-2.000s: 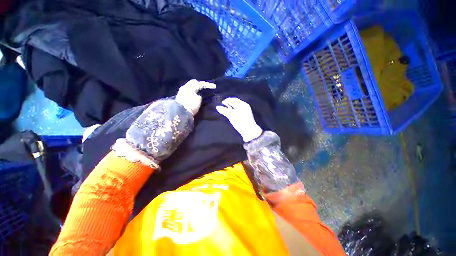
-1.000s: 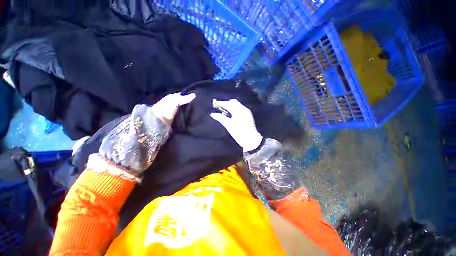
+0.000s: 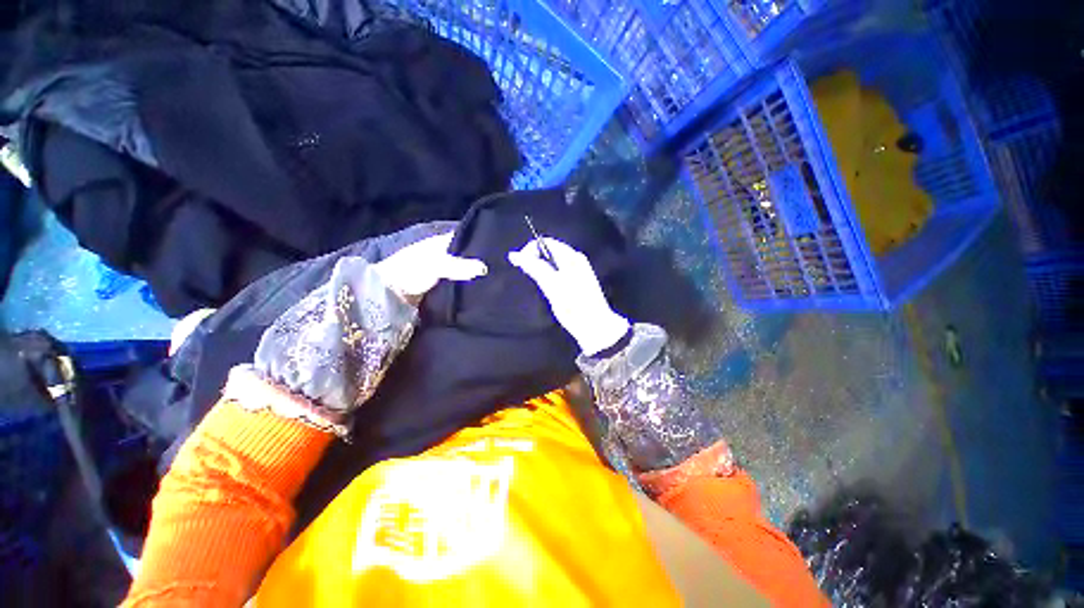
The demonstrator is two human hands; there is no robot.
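A dark jacket point(image 3: 476, 356) lies across my lap, with a folded edge near its far side. My left hand point(image 3: 430, 264), in a white glove, lies on the jacket; its fingers point right and pinch or press a fold of the cloth. My right hand point(image 3: 568, 285), also white-gloved, is just to the right over the cloth. It holds a small thin dark tool, apparently thread snips point(image 3: 541, 246), with the tip pointing up and away. Most of the tool is hidden in the hand.
A heap of dark jackets point(image 3: 262, 131) fills the upper left. A blue lattice crate point(image 3: 583, 131) stands behind it. Another blue crate point(image 3: 880, 279) at the right holds yellow material point(image 3: 874, 166). Glossy black crumpled material point(image 3: 903, 552) lies at the lower right. A strap point(image 3: 83, 445) hangs at left.
The snips now show in my right hand, tip outward. My left hand has moved left and slightly down since the oldest frame. The cloth under my hands has shifted, showing a folded edge.
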